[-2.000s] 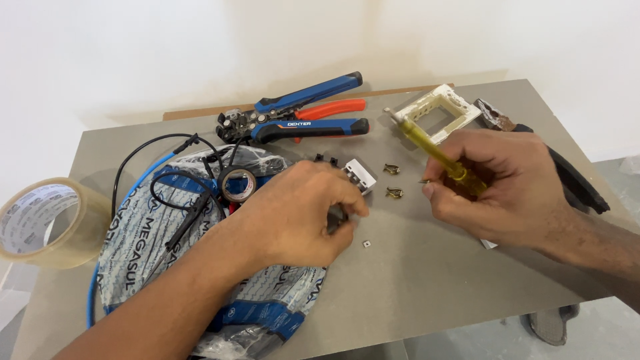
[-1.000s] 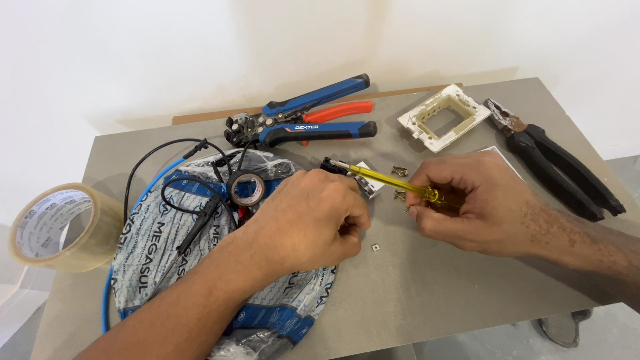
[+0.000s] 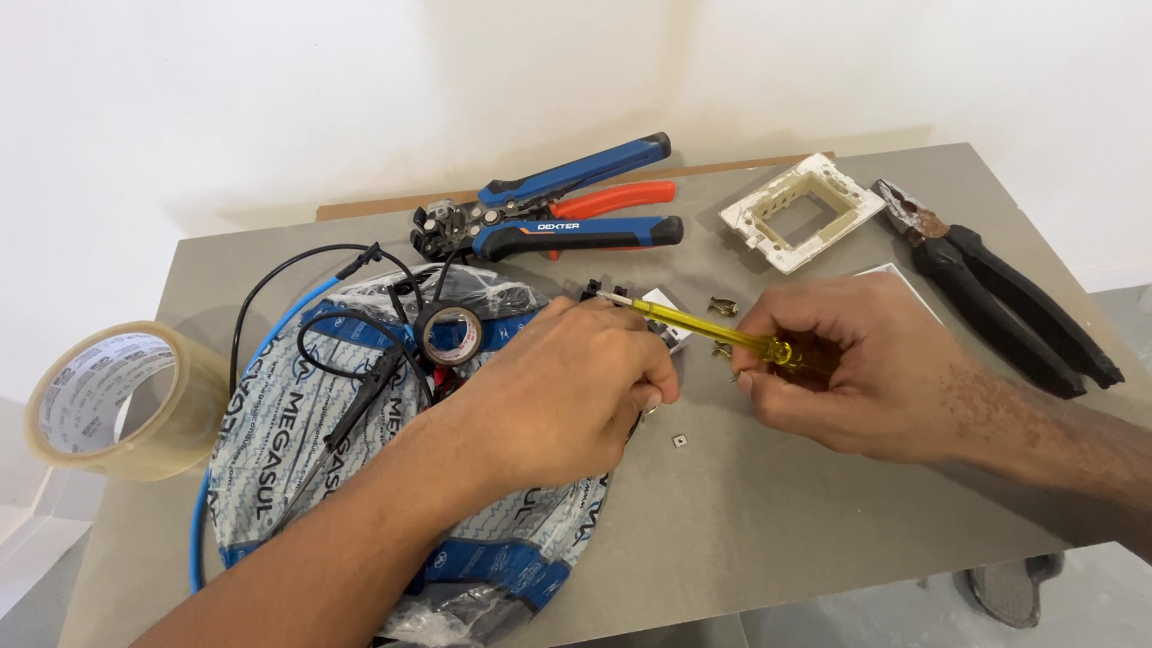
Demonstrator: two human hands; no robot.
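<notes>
My right hand [image 3: 837, 369] is closed around a yellow-handled screwdriver [image 3: 702, 331], its tip pointing left above my left hand. A small metal piece shows at the right thumb and fingertip. My left hand [image 3: 576, 387] has its fingertips pinched together, with a small metal part [image 3: 650, 410] partly visible at them; most of what it holds is hidden. Just behind the left fingers lies a white module [image 3: 668, 315], partly covered. Brass-coloured metal clips [image 3: 723, 306] sit between the hands, and a small square metal nut [image 3: 679, 441] lies nearer me.
Blue-handled wire strippers [image 3: 576, 234] lie at the back. A white mounting frame [image 3: 801, 211] and black-handled combination pliers [image 3: 999, 288] are at the right. A plastic-wrapped cable coil [image 3: 297, 423] lies left, with black electrical tape [image 3: 452, 335] on it, beside clear packing tape [image 3: 126, 400].
The screwdriver has tilted from steep to nearly level, its tip now pointing left over my left hand. My left hand now covers more of the white module than two seconds ago.
</notes>
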